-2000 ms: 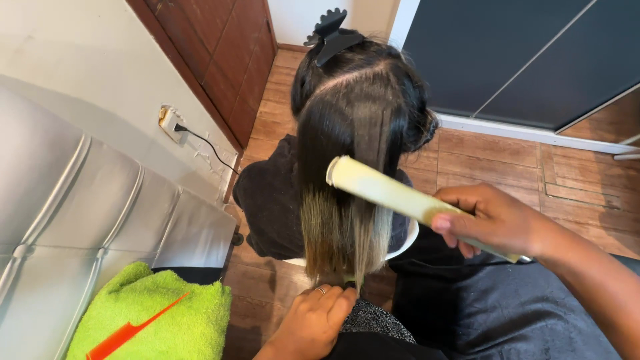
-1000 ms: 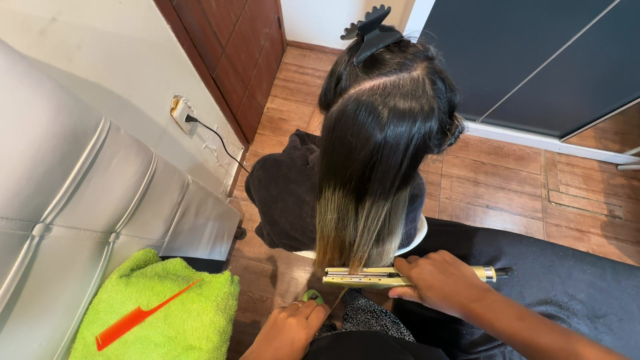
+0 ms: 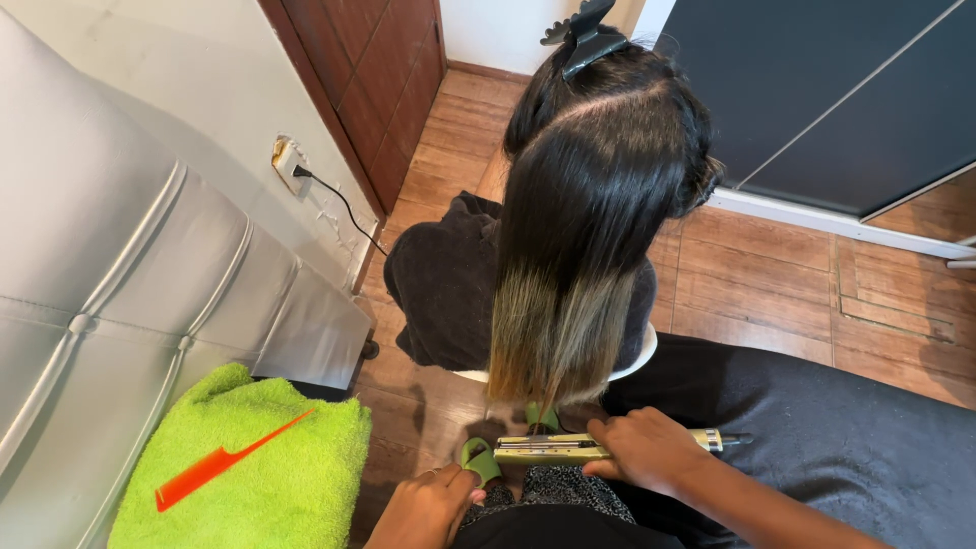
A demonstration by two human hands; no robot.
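Observation:
My right hand grips a gold hair straightener, held level just below the tips of a seated person's long hair. The hair is dark above and lighter toward the ends, and hangs straight down the back. A black claw clip holds the upper section on the crown. My left hand is at the bottom, left of the straightener, with its fingers curled; no object shows in it. An orange tail comb lies on a lime green towel at the lower left.
A grey tufted headboard or padded panel stands at the left. A black cord runs from a wall outlet toward the person. Dark cloth covers a surface at the right. A brown door and dark panels stand beyond.
The straightener has moved from beside the hair, two seconds ago, down to the ends, and now sits just below them. The hair hangs free of it. My left hand has moved away from the tips.

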